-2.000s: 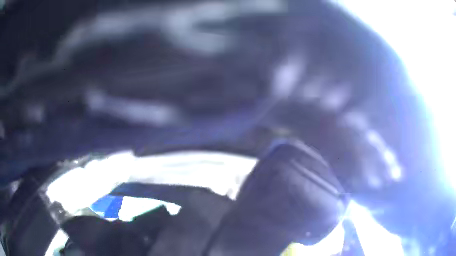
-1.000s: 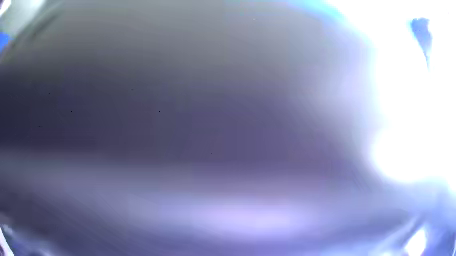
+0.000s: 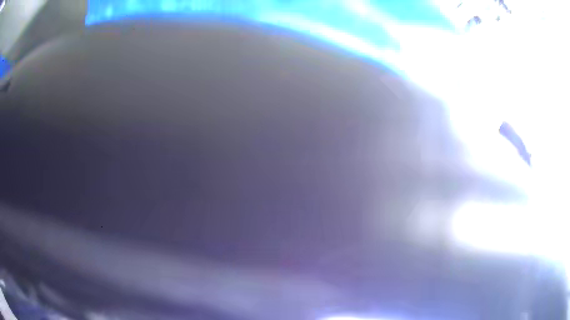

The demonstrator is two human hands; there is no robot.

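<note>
A large dark grey to purple surface fills most of the head view, very close to the lens and blurred. I cannot tell what it is. Its upper edge is curved, and a paler blurred band runs across its lower part. Neither my left hand nor my right hand can be made out. What lies behind the dark surface is hidden.
A bright blue area shows above the dark surface. White glare covers the right side, with a small dark blue mark in it. A pale grey-green shape and a small blue patch are at the upper left.
The dark surface's upper edge has dropped lower in view, and more blue shows above it. The folded dark shapes and strap-like band seen two seconds ago are no longer visible.
</note>
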